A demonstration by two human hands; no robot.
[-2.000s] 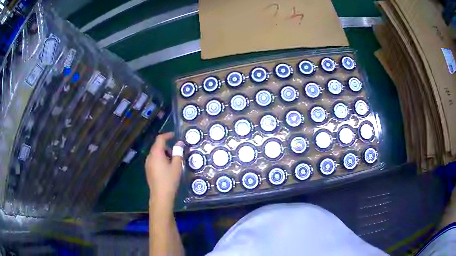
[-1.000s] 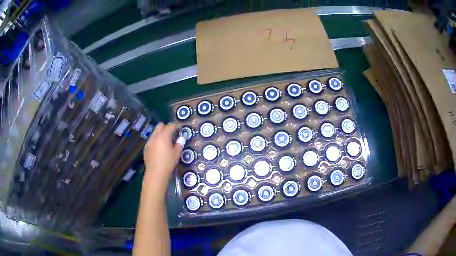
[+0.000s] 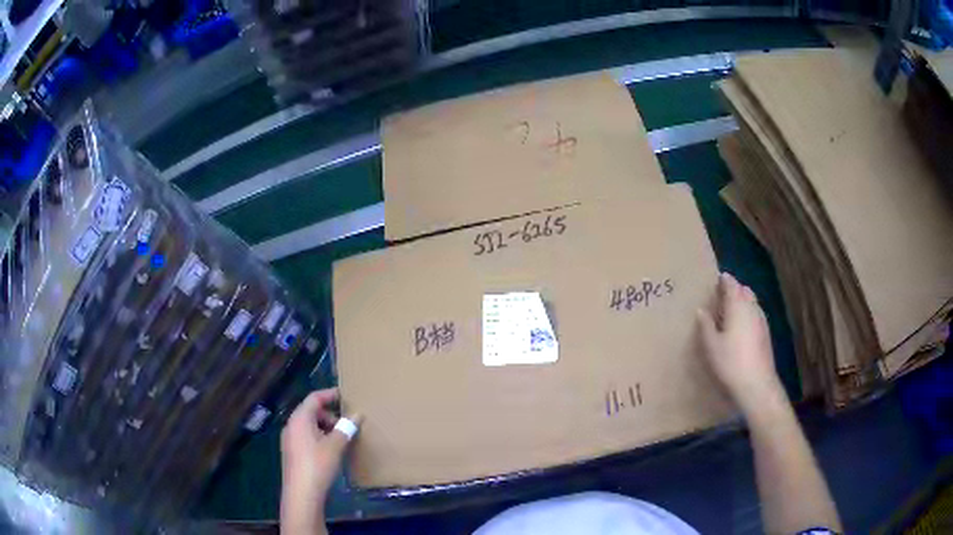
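A brown cardboard sheet (image 3: pixel 449 397) lies over the tray in front of me, with black handwriting and a white printed label (image 3: pixel 518 328) near its middle. It hides the round components; only a thin clear edge of the blister tray (image 3: pixel 543 475) shows along the front. My left hand (image 3: pixel 314 444), with a white band on one finger, holds the sheet's lower left edge. My right hand (image 3: pixel 740 340) holds its right edge.
A laid-aside cardboard sheet (image 3: pixel 470 157) with red marking lies just beyond. A pile of cardboard sheets (image 3: pixel 836 199) stands at right. Stacked trays (image 3: pixel 136 303) stand at left, and a second tray stack (image 3: pixel 340 47) is farther back. Pale metallic strips cross the green surface.
The marked cardboard sheet now covers the tray of round components. My right hand has come in to the sheet's right edge. My left hand has moved down to the lower left. The view has shifted.
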